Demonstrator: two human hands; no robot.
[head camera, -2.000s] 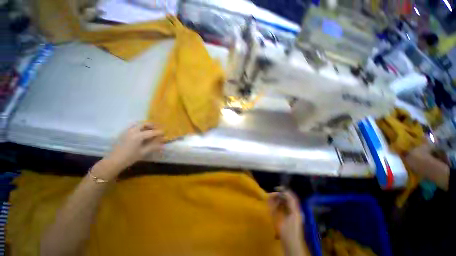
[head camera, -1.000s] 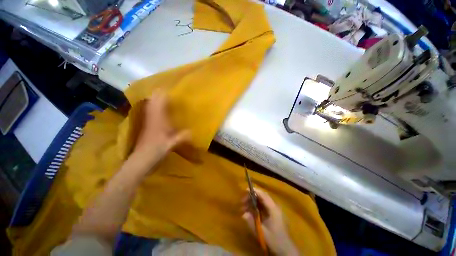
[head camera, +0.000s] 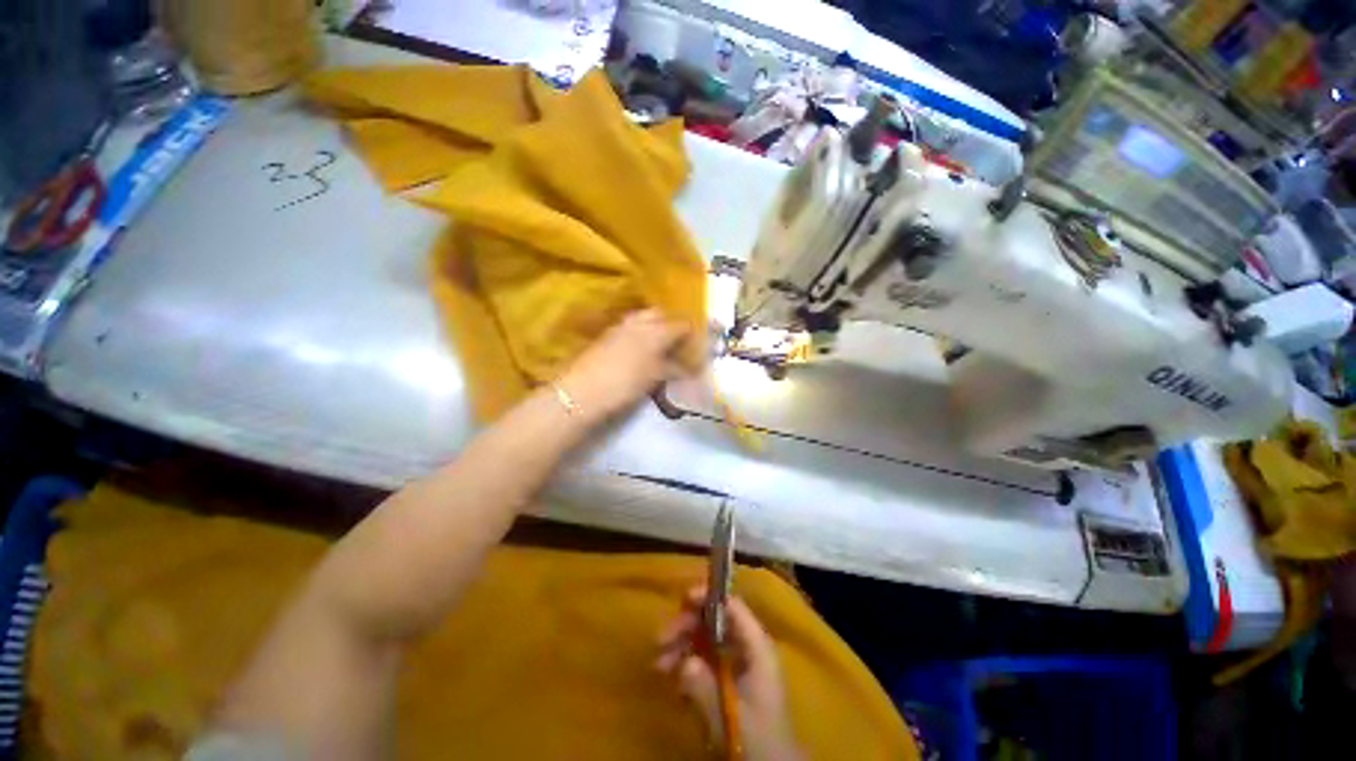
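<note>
A crumpled mustard-yellow fabric piece (head camera: 573, 208) lies on the white table, left of the sewing machine's lit needle area (head camera: 770, 353). My left hand (head camera: 651, 354) is on its right edge beside the needle; its fingers are blurred, and it seems to hold the fabric. A narrow yellow strip (head camera: 736, 422) lies just right of this hand. My right hand (head camera: 729, 654) holds scissors (head camera: 721, 572) by their orange handle, blades pointing up, over my lap. A large mustard-yellow panel (head camera: 550, 639) covers my lap.
Red-handled scissors (head camera: 57, 208) lie at far left. The white machine head (head camera: 1011, 298) stands at right, with a control panel (head camera: 1153, 156) behind. Blue crates flank my lap, left (head camera: 33, 513) and right (head camera: 1071, 691). More yellow fabric (head camera: 1294, 491) lies at far right.
My left hand has moved from the near edge of the table to beside the needle. The yellow piece is now bunched on the table near the machine. My right hand still holds the scissors.
</note>
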